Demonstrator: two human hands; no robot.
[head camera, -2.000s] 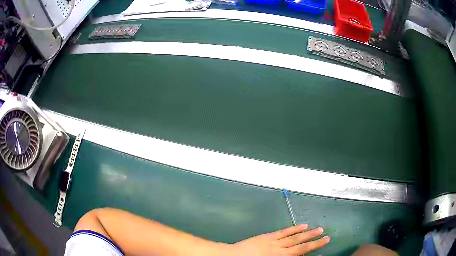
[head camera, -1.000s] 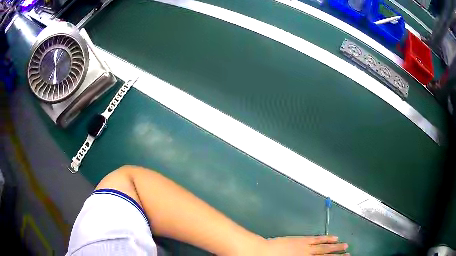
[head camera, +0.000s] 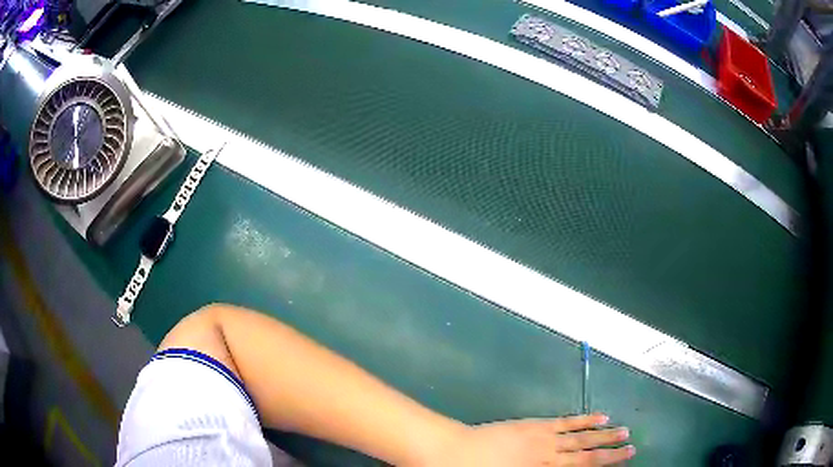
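My left hand (head camera: 548, 444) lies palm down at the bottom, right of centre, with its fingers pointing right and slightly apart. The blue-tipped pen-like tool (head camera: 585, 376) lies on the green bench edge (head camera: 384, 319) just beyond the fingers. Its blue end touches the near white guide strip (head camera: 438, 258), and its lower end reaches the index finger. I cannot see whether the fingers touch it. My right hand is not in view. A grey panel with four round units (head camera: 587, 60) lies on the belt's far lane.
A pale fan (head camera: 80, 139) stands at left with a wristwatch (head camera: 156, 239) flat beside it. The green conveyor belt (head camera: 457, 155) runs across. A red bin (head camera: 747, 75) and blue bins (head camera: 680, 25) are at the far right. A dark round object (head camera: 729, 456) is cut off at the bottom right.
The view has turned and shifted. The panel at the far right has moved left relative to the red bin. The other panel has left view. My left hand and the tool stay in place.
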